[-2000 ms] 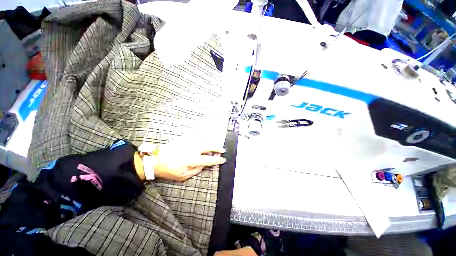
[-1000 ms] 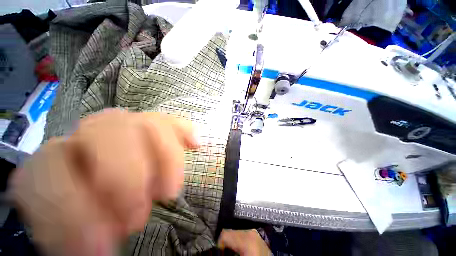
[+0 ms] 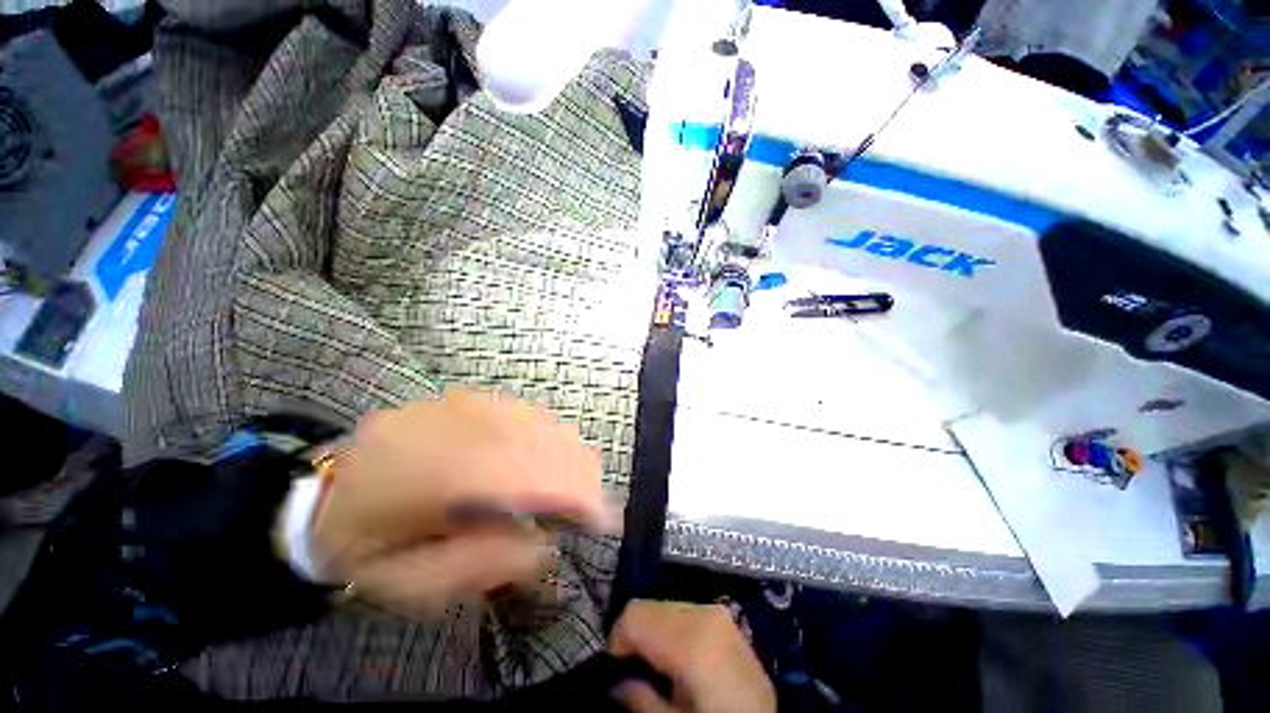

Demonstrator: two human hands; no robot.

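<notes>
The grey-beige checked garment [image 3: 515,307] lies bunched left of the needle. A black band [image 3: 652,460] runs along its right edge down from the presser foot [image 3: 669,304]. My left hand [image 3: 460,502] is motion-blurred over the checked cloth, left of the band, with its fingers partly bent; whether it holds cloth cannot be told. My right hand [image 3: 692,655] is at the bottom edge, partly cut off, closed on the lower part of the black band. The small grey-blue cylinder [image 3: 727,300] stands beside the foot.
The white JACK machine head [image 3: 905,209] spans the upper right. Black thread snips [image 3: 840,304] lie on the bed. A white card [image 3: 1024,515] and coloured spools [image 3: 1098,457] are at right. A scale [image 3: 850,560] runs along the front edge. Another machine [image 3: 132,244] stands at left.
My left hand lay on the cloth beside the band, then rose blurred close to the camera, and is now back low over the cloth. More of my right hand shows at the band. The view has shifted slightly.
</notes>
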